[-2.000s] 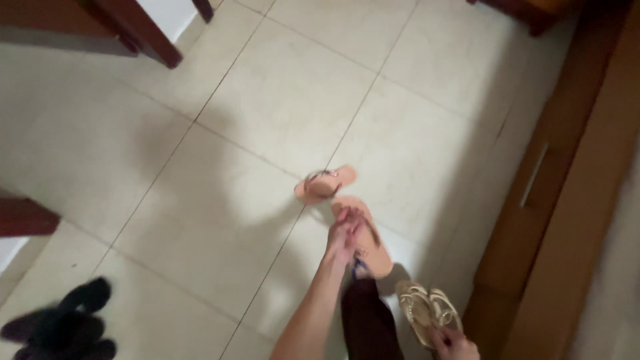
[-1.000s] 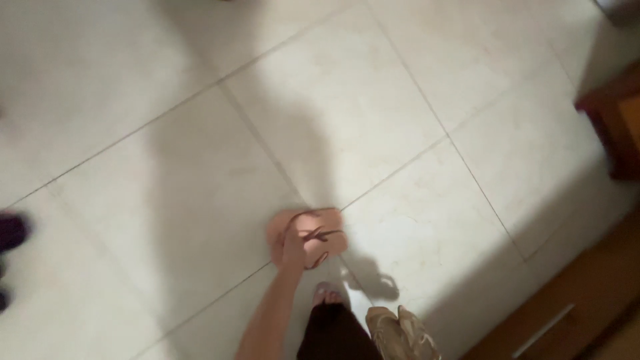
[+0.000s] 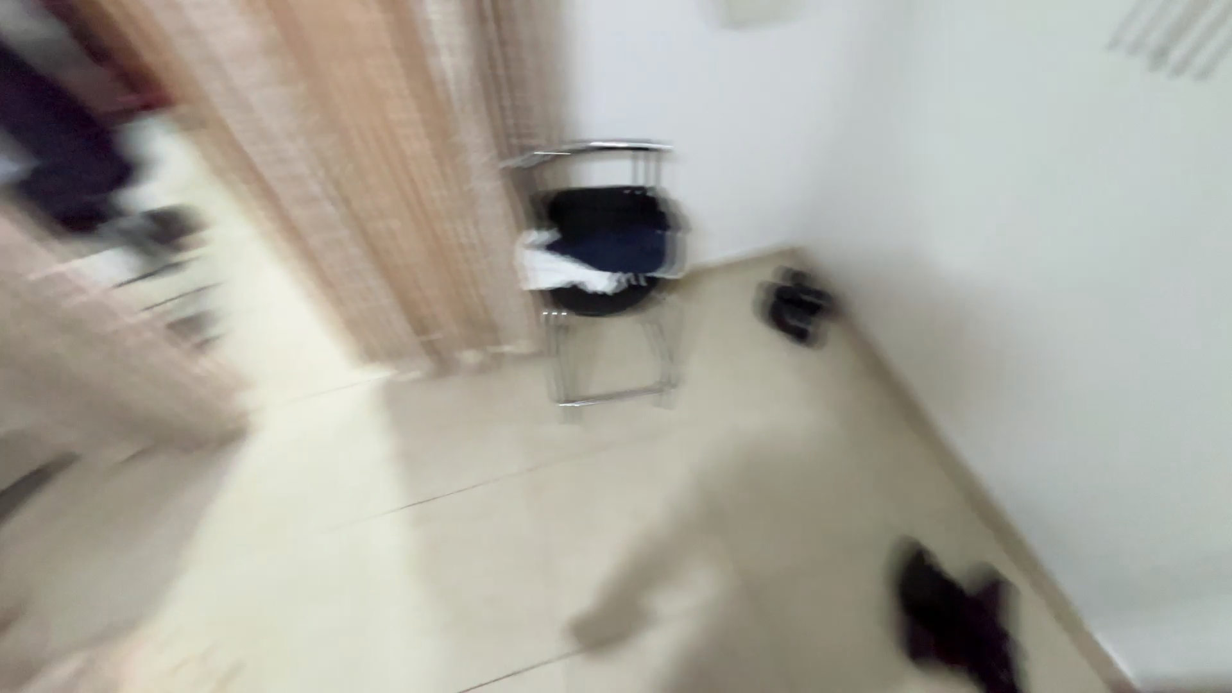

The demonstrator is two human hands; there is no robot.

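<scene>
Neither my left hand nor my right hand can be made out in the blurred head view. A faint peach-coloured blur (image 3: 144, 664) lies at the bottom left edge, and I cannot tell what it is. Dark footwear or cloth (image 3: 958, 616) is on the tiled floor at the lower right. Farther back, a pair of black shoes or sandals (image 3: 797, 306) sits near the wall corner. A metal-framed chair (image 3: 616, 397) with a black seat stands beside the curtain, with dark blue cloth (image 3: 616, 236) and white cloth (image 3: 568, 269) on it.
Long tan and brown striped curtains (image 3: 385, 192) hang at the left, parted around a lit opening. Dark clothing or fabric (image 3: 63, 144) shows through it. A white wall (image 3: 1039, 241) with a baseboard runs down the right side. A shadow falls across the floor tiles.
The view has swung widely to the curtains and chair. The peach flip-flops, held in my left hand a second ago, and the beige sandals can no longer be made out.
</scene>
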